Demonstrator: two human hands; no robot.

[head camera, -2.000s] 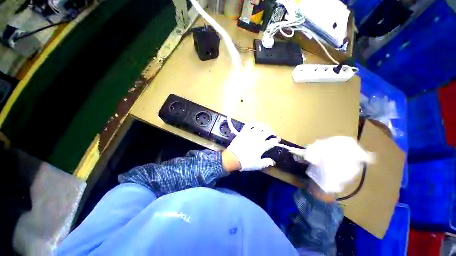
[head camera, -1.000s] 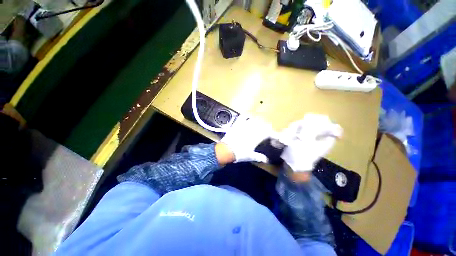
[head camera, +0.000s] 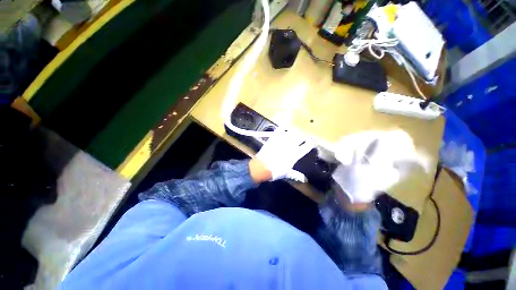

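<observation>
The black joined socket strip (head camera: pixel 245 120) lies at the bench's front edge, with a round socket showing at its left end. My left hand (head camera: pixel 283 153), in a white glove, is closed over its middle. A thick white cable (head camera: pixel 233 96) hangs from above and runs to my left hand. My right hand (head camera: pixel 370 161), gloved in white and blurred, is over the strip just right of my left hand; what it holds is hidden. The black base socket (head camera: pixel 398 216) shows beyond my right hand, with a black cord.
At the bench's back are a black adapter on a cord (head camera: pixel 284 48), a black adapter box (head camera: pixel 360 72) and a white extension strip (head camera: pixel 408 106). The green conveyor (head camera: pixel 141 68) with yellow edging is left. Cardboard (head camera: pixel 441 241) and blue crates (head camera: pixel 486 153) are right.
My right hand has moved off the base socket, towards my left hand, so the base socket now shows. Less of the strip shows left of my left hand. The camera view has shifted.
</observation>
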